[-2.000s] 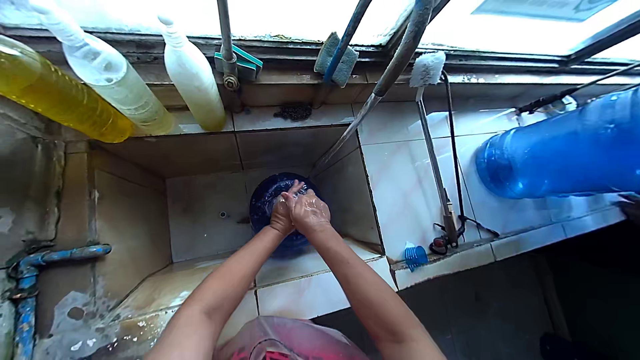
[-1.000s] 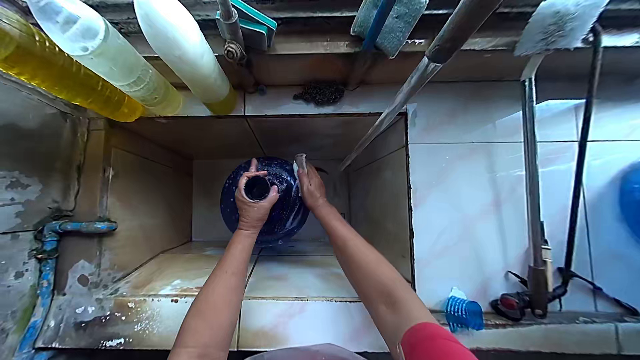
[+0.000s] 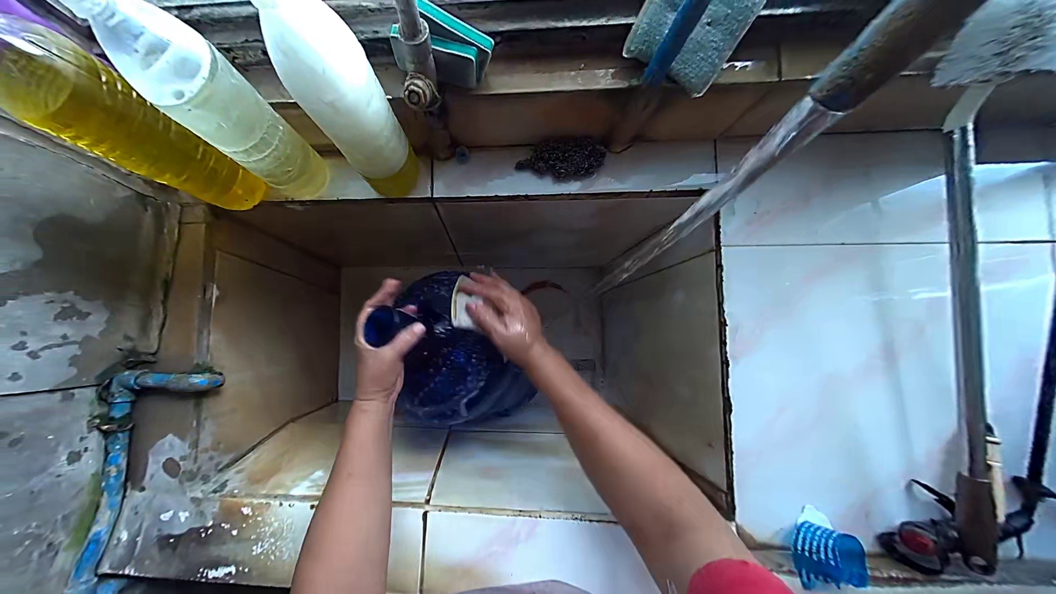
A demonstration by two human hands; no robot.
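Note:
A large dark blue water jug (image 3: 462, 371), wet with some suds on it, stands or leans in the tiled basin (image 3: 660, 330). My left hand (image 3: 386, 338) grips the jug's neck, its round mouth facing up toward me. Under the fingers of my right hand (image 3: 507, 318) is a pale sponge or scrubbing pad (image 3: 464, 304), pressed on the jug's shoulder. To the right, a stream of water (image 3: 701, 210) runs from a hose (image 3: 891, 49) into the basin. The jug's underside is hidden.
Three bottles, one with yellow liquid (image 3: 140, 124), stand at the back left. A dark wire scourer (image 3: 565, 158) lies on the back ledge. Blue pipe (image 3: 120, 445) juts out at left. On the right counter are a long-handled brush (image 3: 965, 289) and a blue plastic piece (image 3: 827, 554).
Two seconds ago both hands were together over the jug; now they are apart, left on the neck and right with the pad. The view has moved closer to the basin.

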